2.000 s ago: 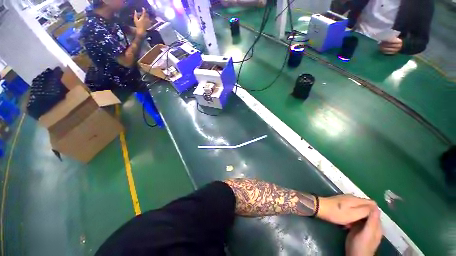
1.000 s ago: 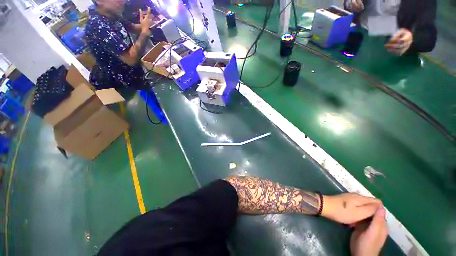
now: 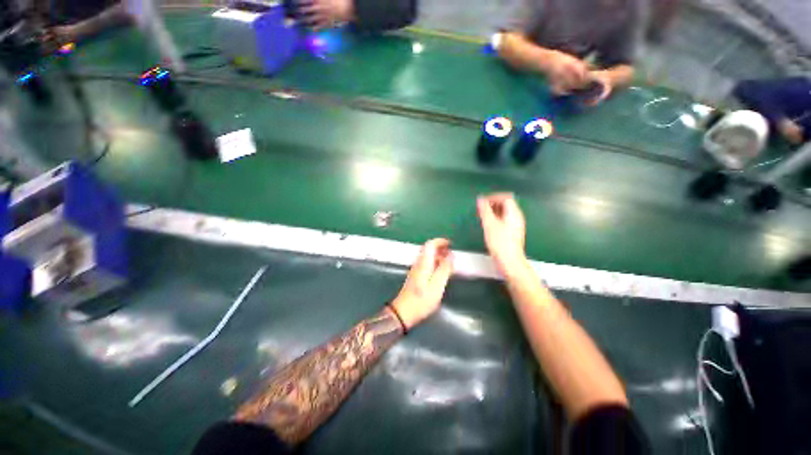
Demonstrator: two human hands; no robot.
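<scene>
Two speaker units stand side by side on the green belt, one black cylinder with a lit white ring [image 3: 494,140] and a second one [image 3: 533,142] to its right. My left hand [image 3: 425,283], with a tattooed forearm, is over the white rail; its thumb and fingers are apart and nothing shows in it. My right hand [image 3: 503,229] is over the belt, in front of the two units and not touching them. Its fingers are curled and blurred, and its palm is hidden, so I cannot tell whether it holds something.
A blue-sided fixture [image 3: 67,240] stands at left on the bench, with a bent white strip [image 3: 211,338] and a pale scrap [image 3: 229,386]. A white charger plug [image 3: 725,322] and cable lie by black cloth at right [image 3: 782,373]. Other people's hands work across the belt.
The view has swung right. My hands, together before, are now apart and reach forward over the rail and belt. The two lit units and the charger plug have come into view.
</scene>
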